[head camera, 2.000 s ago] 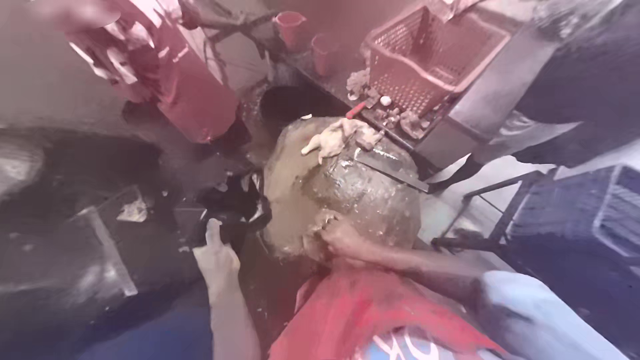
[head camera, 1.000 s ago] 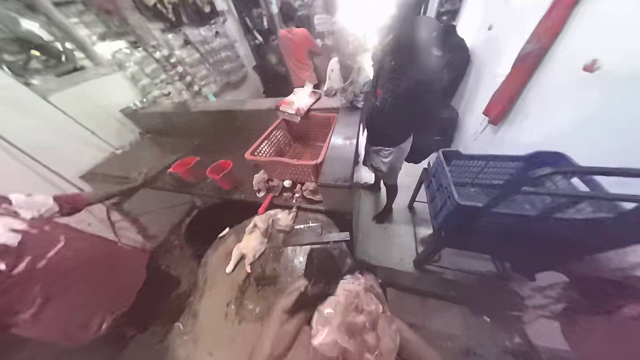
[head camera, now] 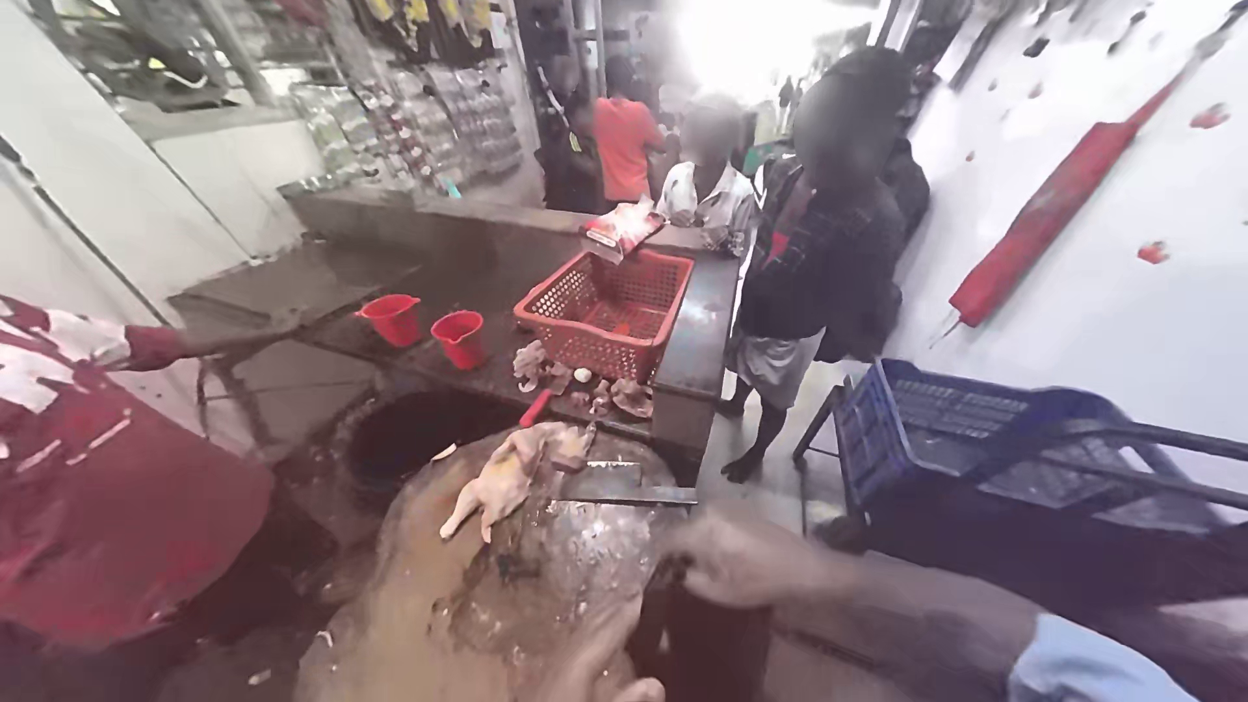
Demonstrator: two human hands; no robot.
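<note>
My right hand (head camera: 726,561) is blurred, its fingers closed on the upper edge of a dark bag (head camera: 707,634), seemingly plastic. My left hand (head camera: 604,658) lies beside the bag's left edge at the bottom of the view; its grip is unclear. Both are over the near side of a large round chopping block (head camera: 487,604), wet and worn. A plucked, raw chicken (head camera: 507,478) lies on the block's far side. Right of it rests a cleaver (head camera: 619,485) with a broad metal blade. A red handle (head camera: 535,409) shows just behind the chicken.
Meat scraps (head camera: 624,397) lie before a red plastic basket (head camera: 609,322) on the counter, near two red pails (head camera: 458,339). A blue crate (head camera: 975,429) stands right. A person in dark clothes (head camera: 829,234) stands beyond the counter; another person's red garment (head camera: 117,517) is at left.
The view has lifted from the block to the counter and people behind it. A crumpled, clear-looking bag near my hands one second ago is out of view; the dark bag now shows there.
</note>
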